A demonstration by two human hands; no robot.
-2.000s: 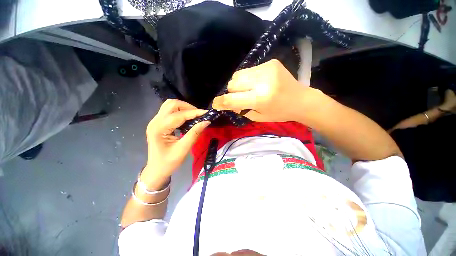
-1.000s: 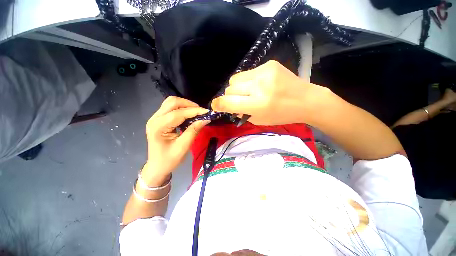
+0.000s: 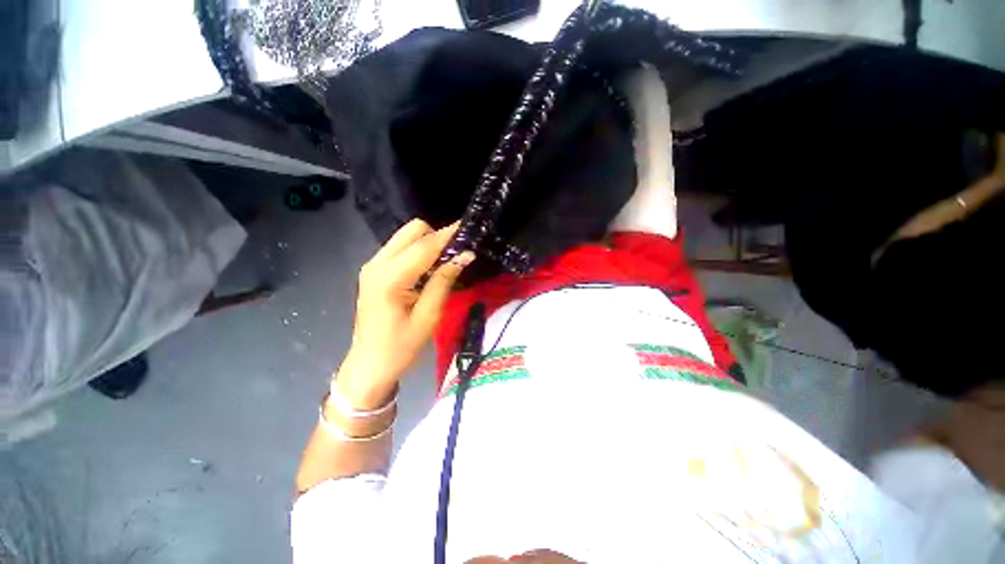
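Observation:
My left hand (image 3: 402,292) pinches the lower end of a black braided trim (image 3: 512,149) with white glints, just above the red cloth (image 3: 650,259) on my lap. The trim runs up from my fingertips to the table edge, over a large soft black piece (image 3: 380,121) that hangs from the table. A short dark end of trim sticks out right of my fingertips. My right hand is not in the picture; only a blurred part of my right arm and white sleeve shows at the lower right edge. A thin dark thread line crosses toward that side.
The white table (image 3: 121,66) curves across the top, with a silver chain pile (image 3: 314,33), a black phone (image 3: 496,9) and more dark trim at its left (image 3: 224,55). A person in grey (image 3: 121,253) is at left. Another person's arm (image 3: 937,220) shows at right. A dark cord (image 3: 446,441) hangs before my shirt.
My right hand has let go of the work and swung out to the right, past the picture's edge. My left hand still pinches the trim. The view has shifted slightly.

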